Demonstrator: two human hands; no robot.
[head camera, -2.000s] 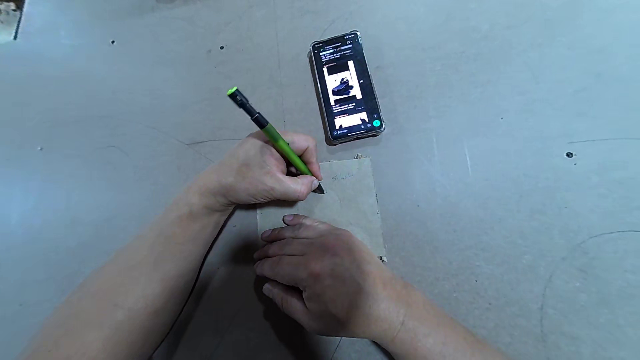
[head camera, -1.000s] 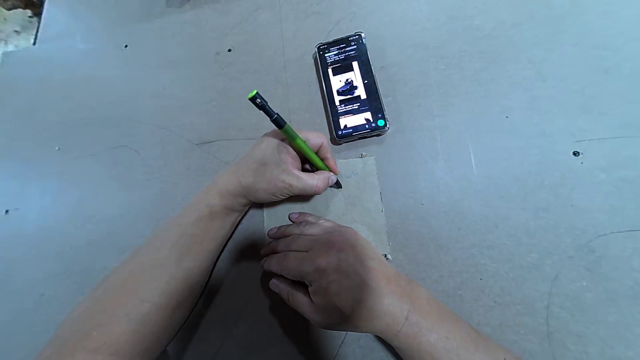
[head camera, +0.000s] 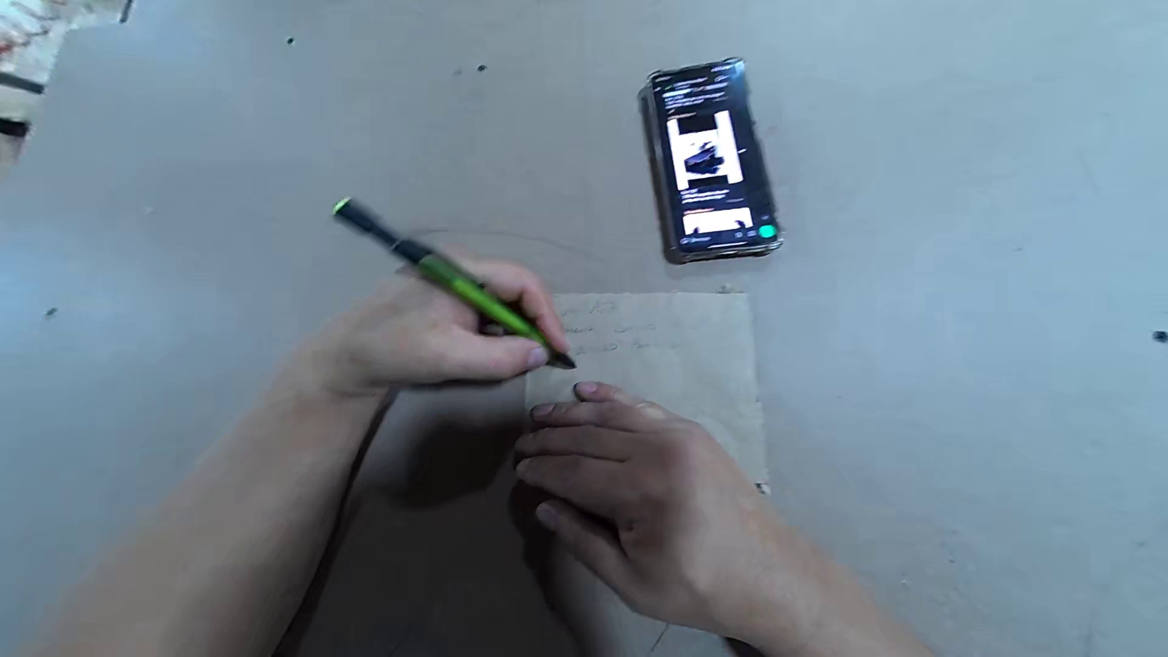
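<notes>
My left hand (head camera: 447, 333) grips a green and black pen (head camera: 465, 290), its dark tip low at the right, over the left part of a square sheet of brownish paper or thin card (head camera: 693, 383). Faint lines of handwriting run across the sheet's upper part. Flat on the lower left of the sheet lies my right hand (head camera: 639, 484), palm down, its fingers pointing left and slightly spread. It holds nothing and hides that corner of the sheet.
A smartphone (head camera: 712, 164) in a clear case lies face up above the sheet, its screen lit with pictures and writing. The grey work surface (head camera: 958, 274) bears small dark spots and thin lines. Something pale with dark and red marks (head camera: 36, 46) shows at the upper left corner.
My left hand has moved with the pen, first right along the writing, then back left to the sheet's left part. My right hand stays on the sheet.
</notes>
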